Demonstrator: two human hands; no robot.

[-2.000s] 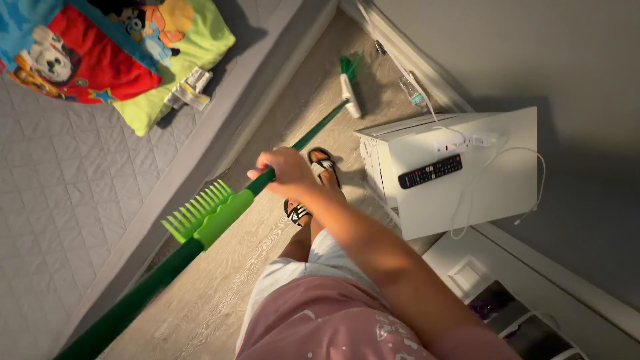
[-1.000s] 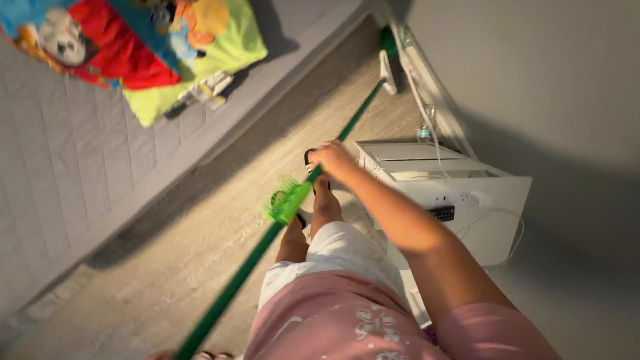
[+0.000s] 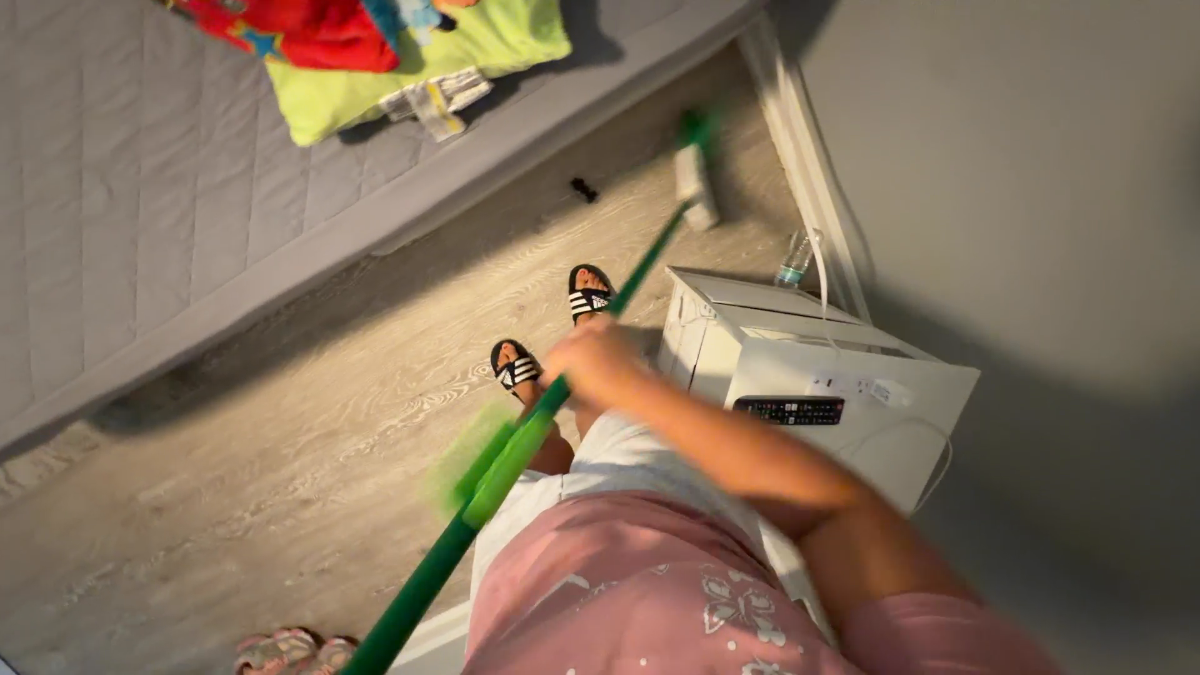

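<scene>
My right hand (image 3: 597,361) is closed around the green handle of a broom (image 3: 422,581), which runs from the bottom edge up toward the far corner. Its white and green head (image 3: 696,187) rests on or just over the wood-look floor, blurred. Below my hand, a light green comb-like attachment (image 3: 497,469) is clipped on the handle, its teeth blurred. A small dark object (image 3: 584,190) lies on the floor left of the broom head. My left hand is out of the frame.
At left is a bed with a quilted grey cover (image 3: 187,169) and a bright plush pillow (image 3: 422,84). A white nightstand (image 3: 778,366) by the wall holds a remote control (image 3: 789,410) and cable. A plastic bottle (image 3: 795,260) stands behind it. Sandals (image 3: 295,652) lie at bottom left.
The broom head has come back from the far corner toward my feet since one second ago. My right hand stays on the handle. The small dark object on the floor has come into sight.
</scene>
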